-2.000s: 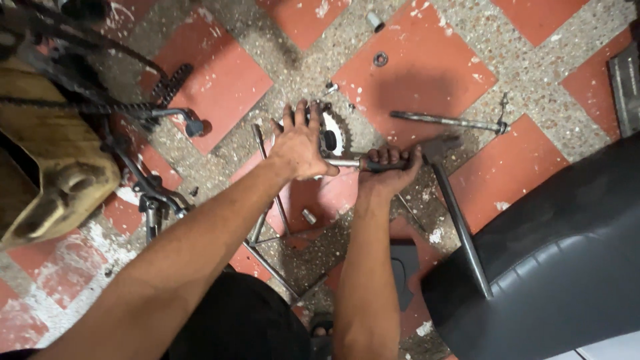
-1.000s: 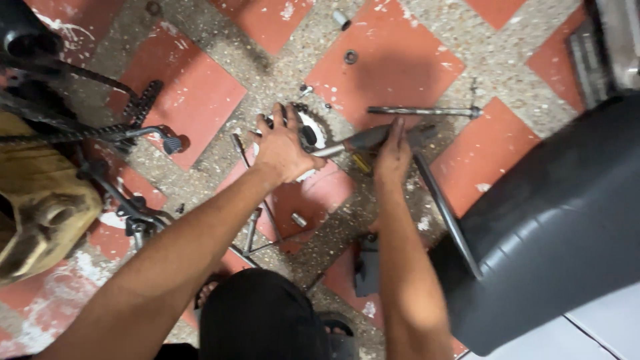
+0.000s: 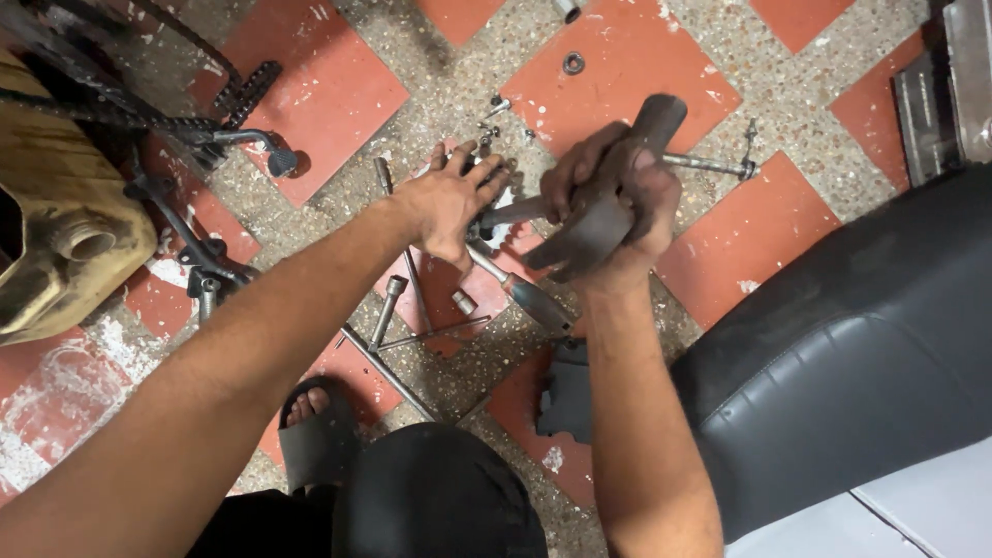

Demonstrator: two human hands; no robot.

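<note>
My left hand (image 3: 453,201) lies palm down with its fingers spread over a toothed wheel, probably a sprocket (image 3: 502,234), which it mostly hides. To its right, my right hand (image 3: 620,194) grips a dark claw hammer (image 3: 597,232) around the head. A grey shaft, seemingly the hammer's handle, points from there towards the wheel, though its far end is partly hidden. Below both hands a screwdriver (image 3: 535,302) rests with its shank towards my left palm. A socket (image 3: 464,301), a socket wrench (image 3: 387,310) and thin metal rods (image 3: 391,373) are on the floor nearby.
Several small bolts (image 3: 488,136), a ring (image 3: 573,63) and a long axle bolt (image 3: 713,164) lie beyond my hands. A yellowed plastic container (image 3: 85,240) and vehicle parts with a pedal (image 3: 281,161) stand left. A black padded seat (image 3: 845,341) fills the lower right.
My right hand has left the screwdriver and lifted the hammer from the floor, bringing it left towards the wheel. The screwdriver now lies slanting downwards. My left hand stays on the wheel.
</note>
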